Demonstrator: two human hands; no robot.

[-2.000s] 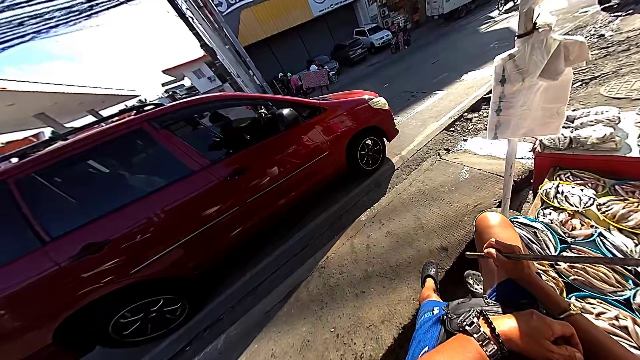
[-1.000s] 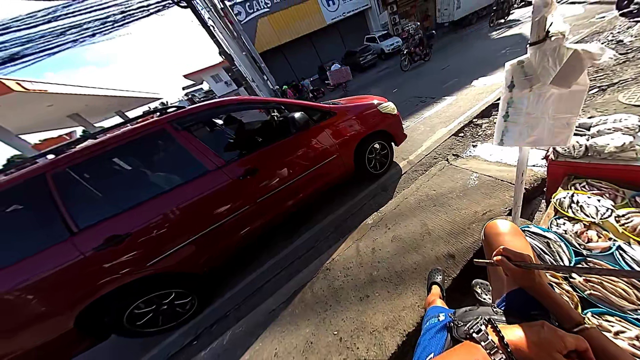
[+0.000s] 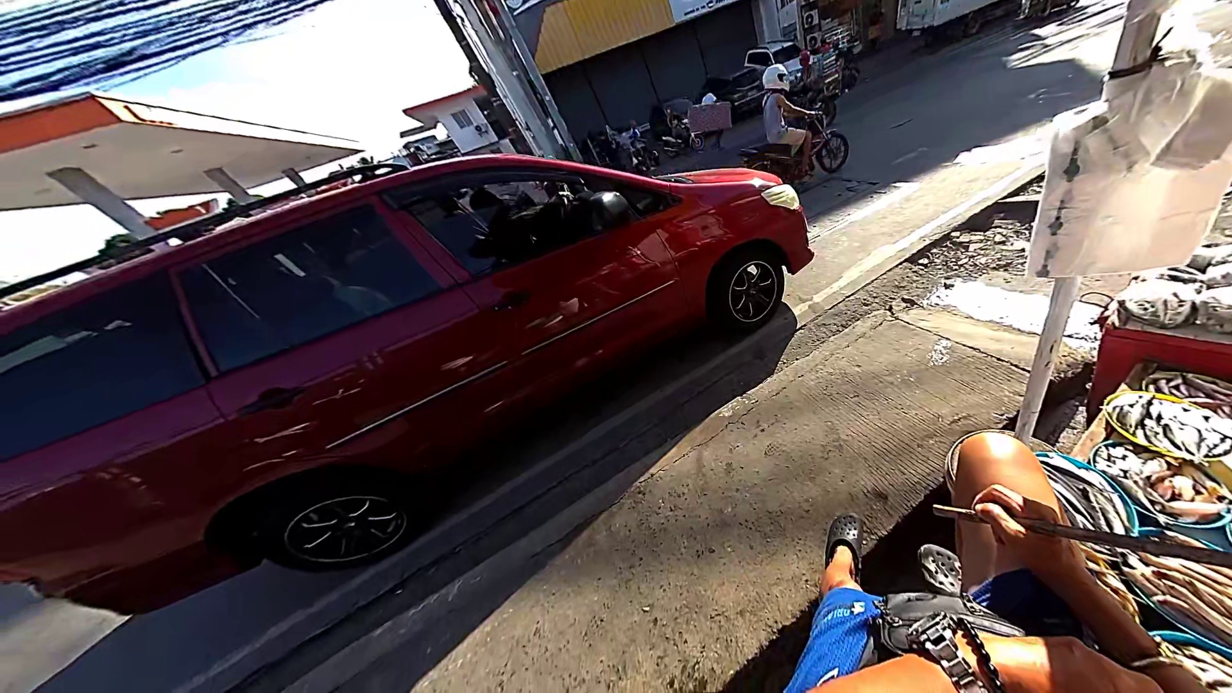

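Note:
My right hand (image 3: 1025,531) grips a thin dark stick (image 3: 1107,535) near one end, over my bent knee at the lower right. The stick slants rightward over round baskets of fish (image 3: 1169,423). Lower down, my left hand (image 3: 1068,664), with a metal watch and a dark bracelet on its wrist, lies across my lap near the right forearm. The frame's bottom edge cuts it off, so its fingers are unclear. A black pouch (image 3: 924,616) rests on my lap above blue shorts (image 3: 835,635).
A red van (image 3: 462,356) stands along the roadside at left. Beyond it a helmeted person rides a motorcycle (image 3: 808,149). At right, a pole (image 3: 1047,361) bears plastic bags (image 3: 1126,192), beside a red crate (image 3: 1116,366) with bagged goods. Concrete pavement (image 3: 751,500) lies between me and the van.
The motorcycle and rider, farther up the road one second ago, have come nearer, toward the van's front. My right hand keeps its grip on the stick. The view has shifted slightly.

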